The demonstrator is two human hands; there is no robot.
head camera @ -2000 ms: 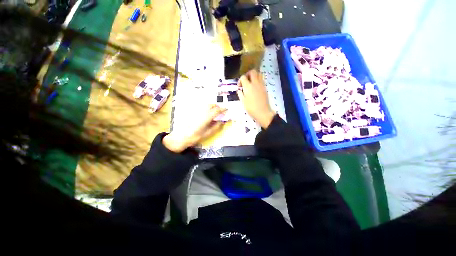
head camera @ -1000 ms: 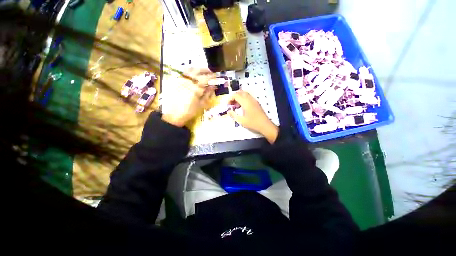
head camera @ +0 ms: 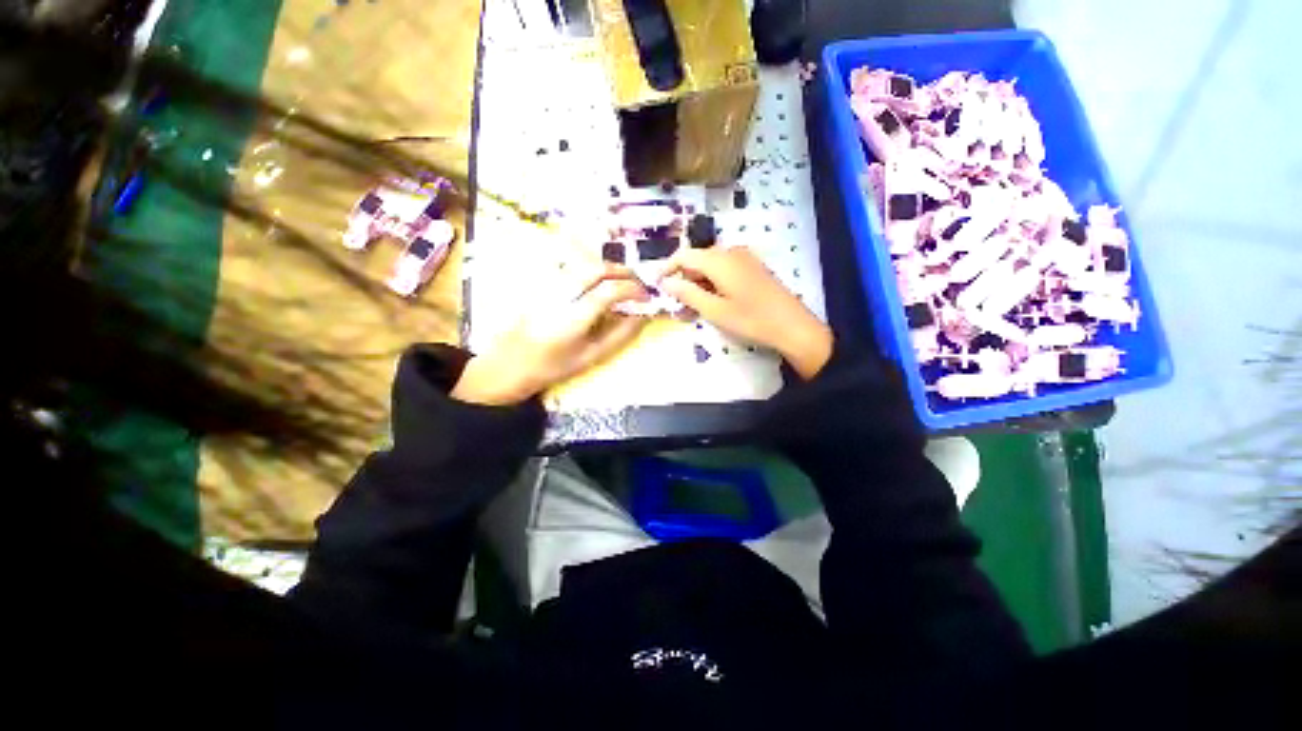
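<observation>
My left hand (head camera: 560, 331) and my right hand (head camera: 745, 303) meet over the white perforated board (head camera: 714, 374). Their fingertips are closed on a pale pink plastic part (head camera: 657, 301), mostly hidden by the fingers. Just beyond it another pink part (head camera: 646, 217) lies on the board. Several black square pieces (head camera: 700, 230) lie near it. A few tiny dark fittings (head camera: 701, 353) are scattered on the board.
A blue bin (head camera: 1050, 406) heaped with pink parts stands at right. A taped cardboard box (head camera: 694, 54) with a dark open front stands behind the work. A pink part group (head camera: 404, 229) lies on the brown sheet at left. A blue object (head camera: 700, 497) is low between the knees.
My left hand has come back from the far parts to join my right hand at the pink part. The camera view has shifted slightly.
</observation>
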